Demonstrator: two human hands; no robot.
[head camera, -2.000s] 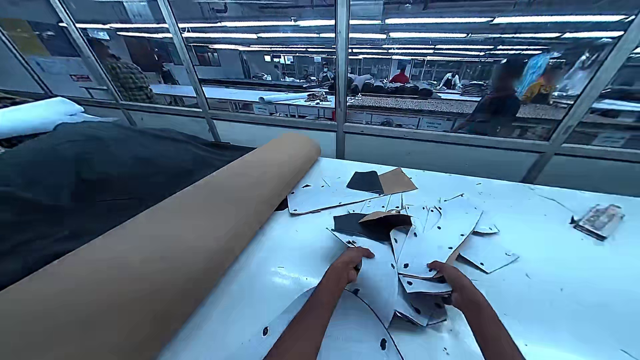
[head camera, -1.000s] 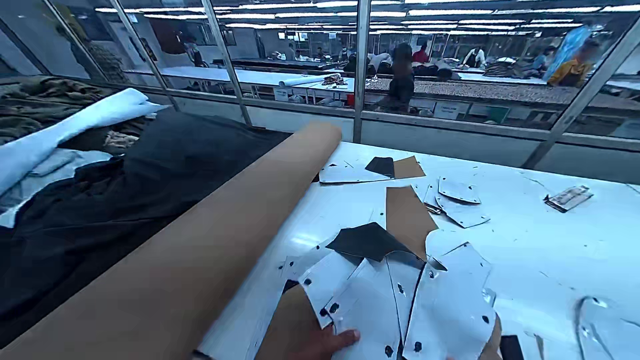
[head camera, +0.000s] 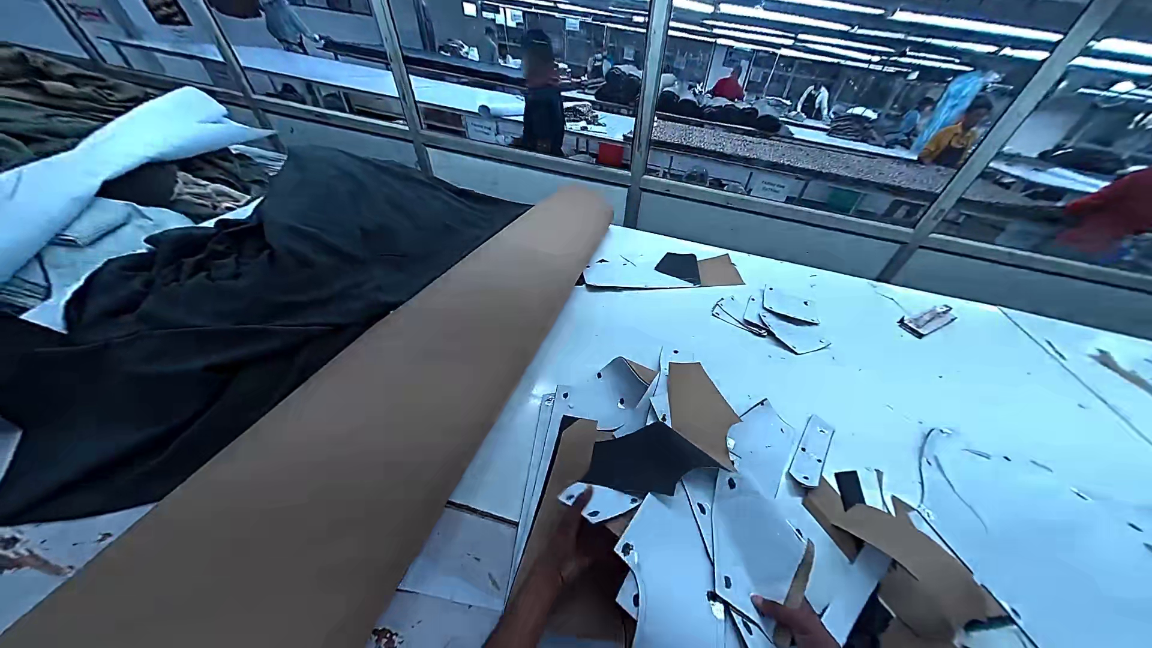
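Note:
Near the bottom centre, my left hand (head camera: 580, 540) has its thumb on a small white pattern piece (head camera: 601, 502) with dark holes, beside a black piece (head camera: 650, 456). To its right my right hand (head camera: 796, 621) touches the lower edge of a large white pattern piece (head camera: 756, 540), its fingers partly cut off by the frame. Brown card pieces (head camera: 697, 405) and more white pieces lie in an overlapping heap about both hands. Curved brown pieces (head camera: 918, 540) lie right of my right hand.
A long brown paper roll (head camera: 360, 423) runs diagonally on the left, beside dark cloth (head camera: 360, 234). Farther back on the white table (head camera: 900, 396) lie small white pieces (head camera: 792, 315) and a small packet (head camera: 927, 320). A metal-framed glass partition (head camera: 643, 117) stands behind, with people beyond.
The pieces near my hands are now gathered nearer the table's front, away from the small white pieces farther back. My right hand, unseen one second ago, shows at the bottom. The view has turned left.

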